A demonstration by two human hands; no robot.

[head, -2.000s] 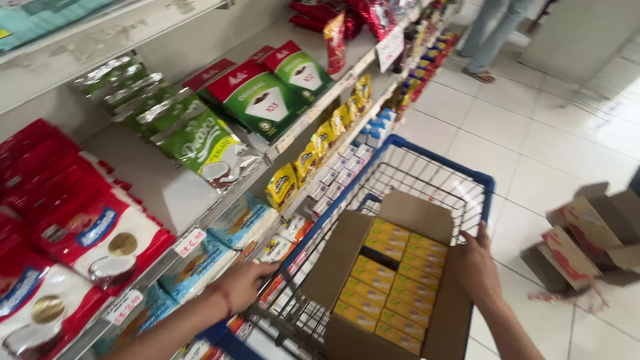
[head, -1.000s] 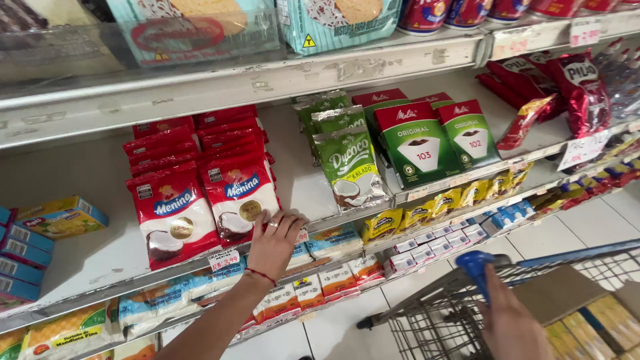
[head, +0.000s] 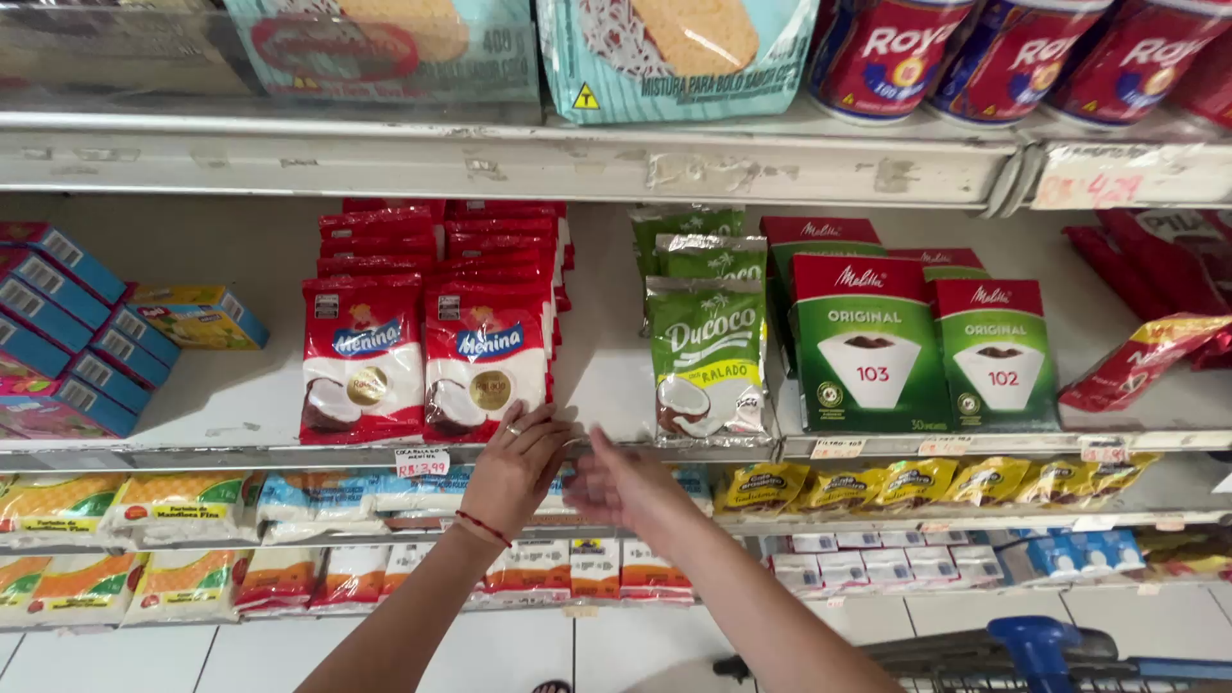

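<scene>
My left hand (head: 518, 460), with a ring and a red bracelet, is at the shelf's front edge, its fingertips by the lower right corner of a red and white Menina grated coconut packet (head: 486, 361). Close on its right is my right hand (head: 626, 491), slightly blurred, fingers apart, holding nothing. A like Menina packet (head: 362, 358) stands to the left, with more red packets behind both. Green Ducoco grated coconut packets (head: 707, 356) stand right of my hands. Whether the left fingers grip the packet cannot be told.
Melitta coffee filter boxes (head: 866, 342) stand right of the green packets, and small blue-sided boxes (head: 106, 361) are stacked at the left. The upper shelf edge (head: 481, 164) crosses above. Yellow coffee packs (head: 847, 486) lie below. A cart's blue handle part (head: 1035, 650) shows at lower right.
My right hand has left the cart's handle and come over beside my left hand at the shelf edge. The view has turned from the cart to the shelf since the oldest frame.
</scene>
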